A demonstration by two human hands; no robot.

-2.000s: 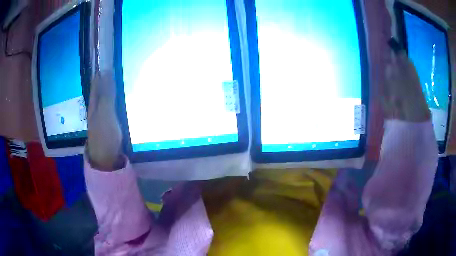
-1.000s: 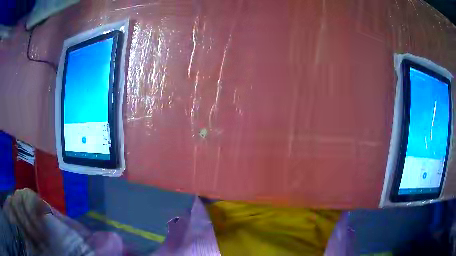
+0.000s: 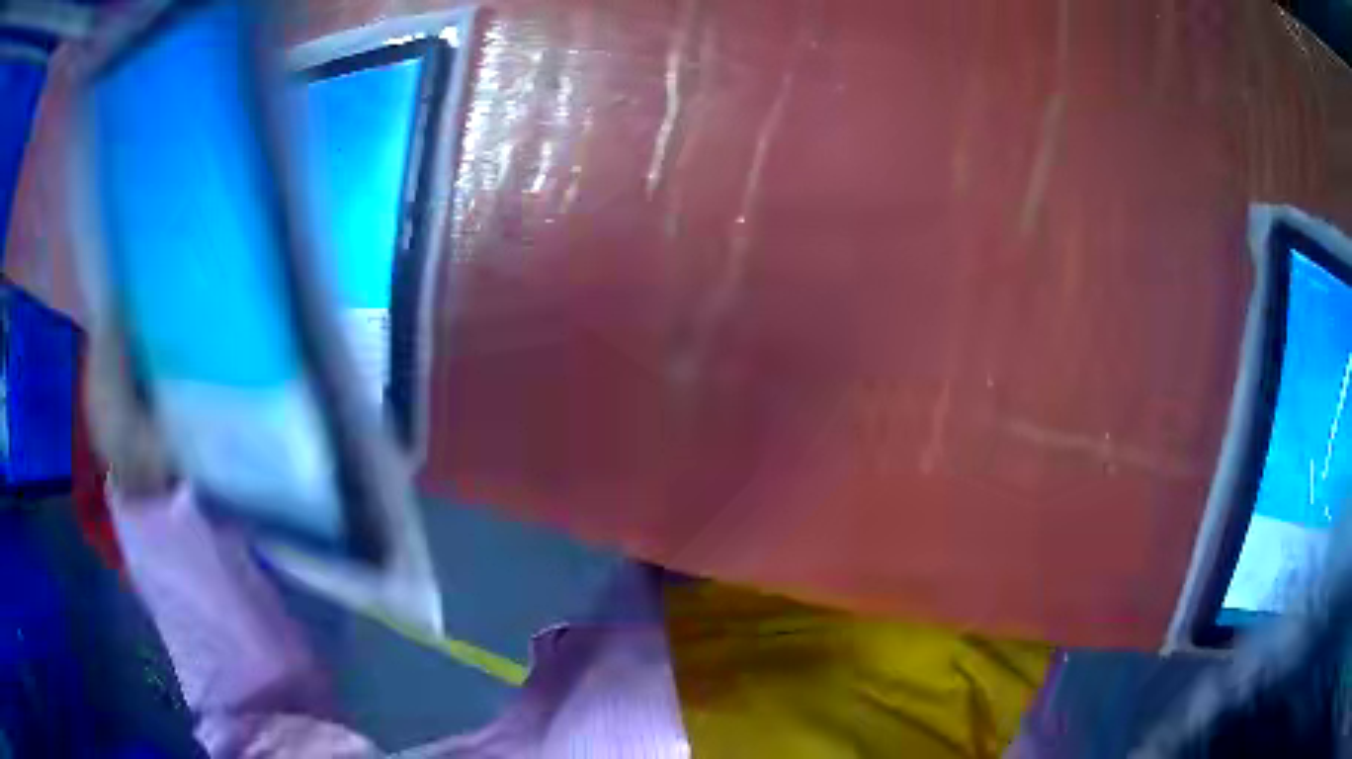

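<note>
A tablet (image 3: 223,282) with a blue and white screen is raised and blurred at the left, tilted, with a white sleeve under it. My left hand (image 3: 131,430) is at its left side and holds it; the fingers are mostly hidden behind it. A second lit tablet (image 3: 360,186) lies on its white sleeve on the bench, partly covered by the held one. My right hand cannot be made out; only a blurred grey shape, perhaps a sleeve, shows at the lower right corner.
The glossy reddish bench (image 3: 830,326) spans the middle. Another lit tablet (image 3: 1297,430) on a white sleeve lies at the right, cut by the picture's edge. A blue bin (image 3: 37,386) stands at the far left. A yellow floor line (image 3: 482,661) shows below the bench.
The two large tablets in front of me left the bench between the first and second frames. Now my left hand has come up with a tablet over the left part of the bench.
</note>
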